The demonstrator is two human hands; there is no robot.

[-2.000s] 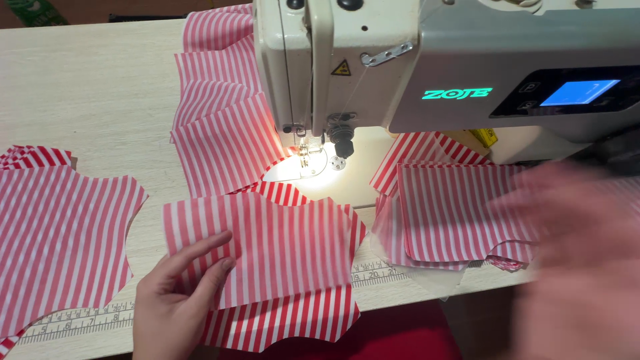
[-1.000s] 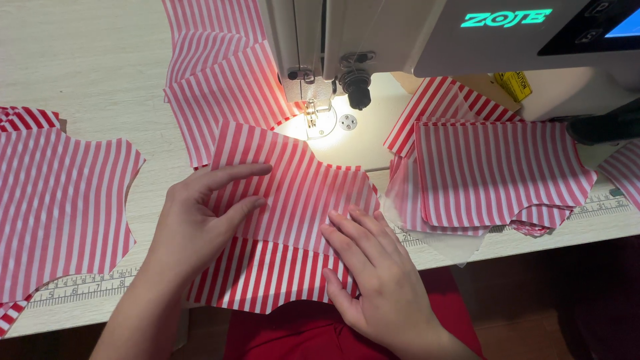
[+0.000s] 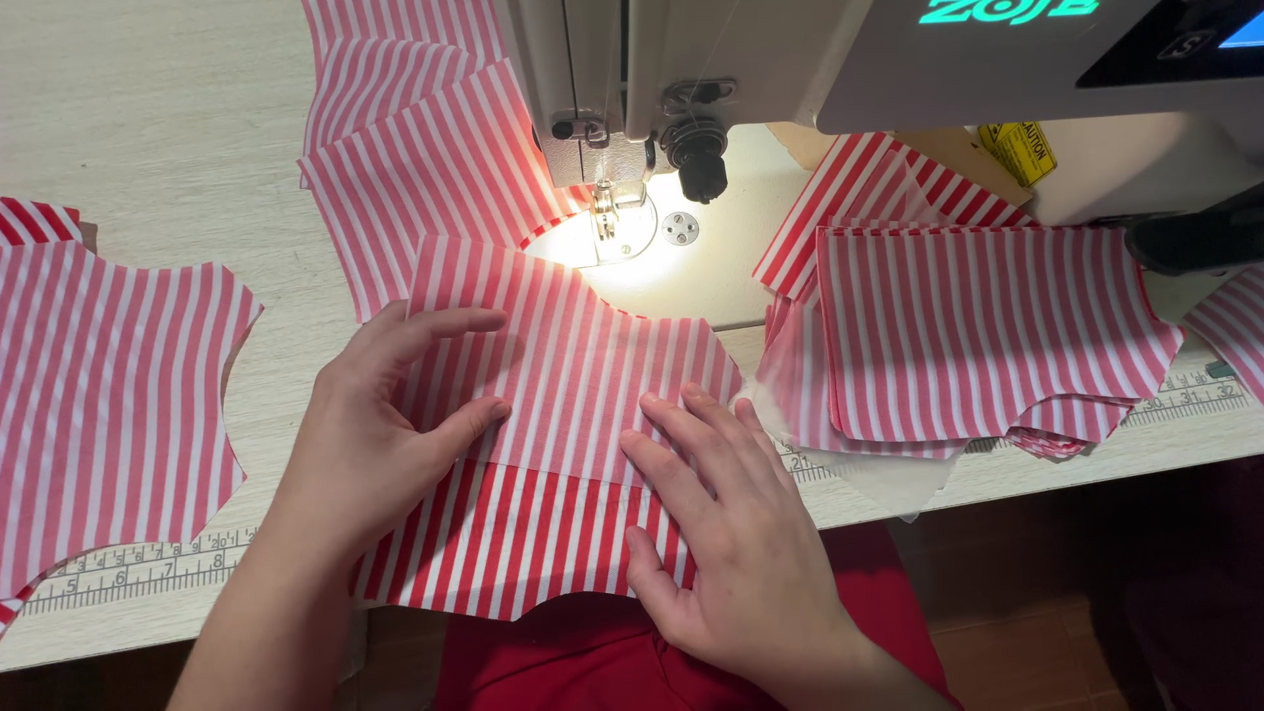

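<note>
Below the lit presser foot of a sewing machine lies a pale-side-up striped fabric piece, over a brighter red-and-white striped piece that shows along the table's front edge. My left hand rests at the left side of the upper piece, thumb and forefinger apart on the cloth. Flat on its right part lies my right hand, fingers spread, the thumb over the brighter layer. Neither hand plainly grips the cloth. The upper piece's curved edge faces the needle plate.
Striped pieces lie left and behind the work. A stack of striped pieces is at the right, near a dark lever and a yellow caution label. A printed ruler scale runs along the table's front edge.
My right hand has come from the stack at the right onto the fabric in front of the machine. The upper piece now lies turned and closer to the presser foot. The view has moved nearer.
</note>
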